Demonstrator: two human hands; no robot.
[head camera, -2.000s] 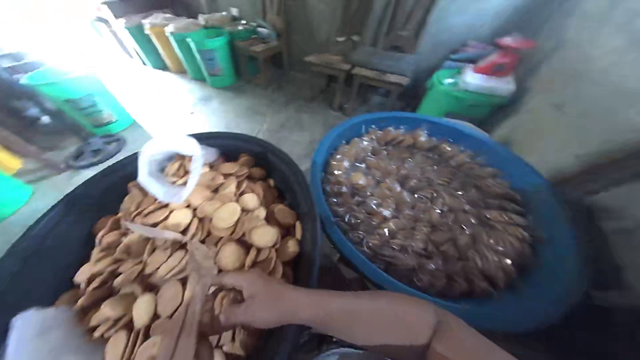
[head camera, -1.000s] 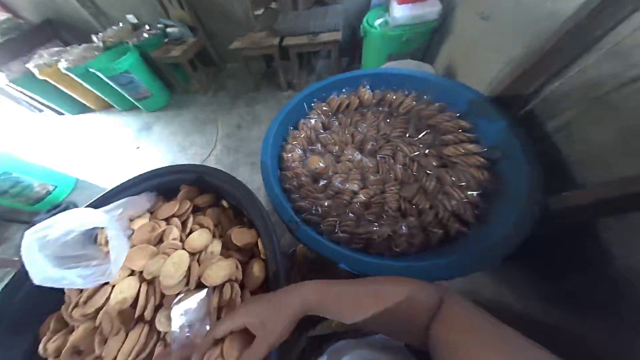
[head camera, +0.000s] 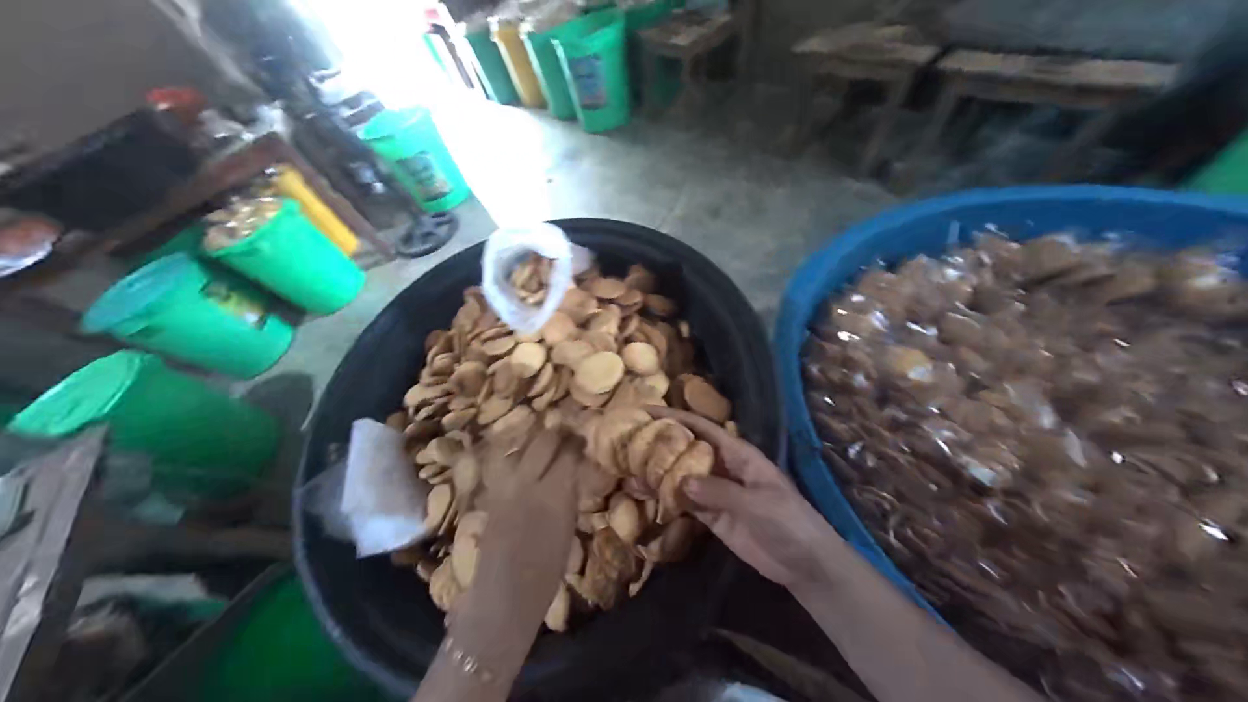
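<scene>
A round black tub (head camera: 336, 409) holds a heap of flat round biscuits (head camera: 598, 372). My right hand (head camera: 746, 497) grips a row of stacked biscuits (head camera: 663, 453) at the right of the heap. My left hand (head camera: 531, 487), blurred, reaches into the heap; whether its fingers hold any biscuits cannot be told. An open clear plastic bag (head camera: 526, 317) stands on the heap at the back. Flat plastic bags (head camera: 380, 487) lie on the tub's left side. To the right, a wide blue tub (head camera: 799, 322) is filled with biscuits in shiny clear bags (head camera: 985, 468).
Several green buckets (head camera: 195, 312) line the left side, and others (head camera: 595, 78) stand at the back. A small wheel (head camera: 427, 234) is on the concrete floor (head camera: 721, 195) beyond the black tub. Wooden benches (head camera: 1053, 73) are at the back right.
My right hand has a row of biscuits in its grip, and my left hand is now in view over the heap. The view has swung left, showing more of the black tub.
</scene>
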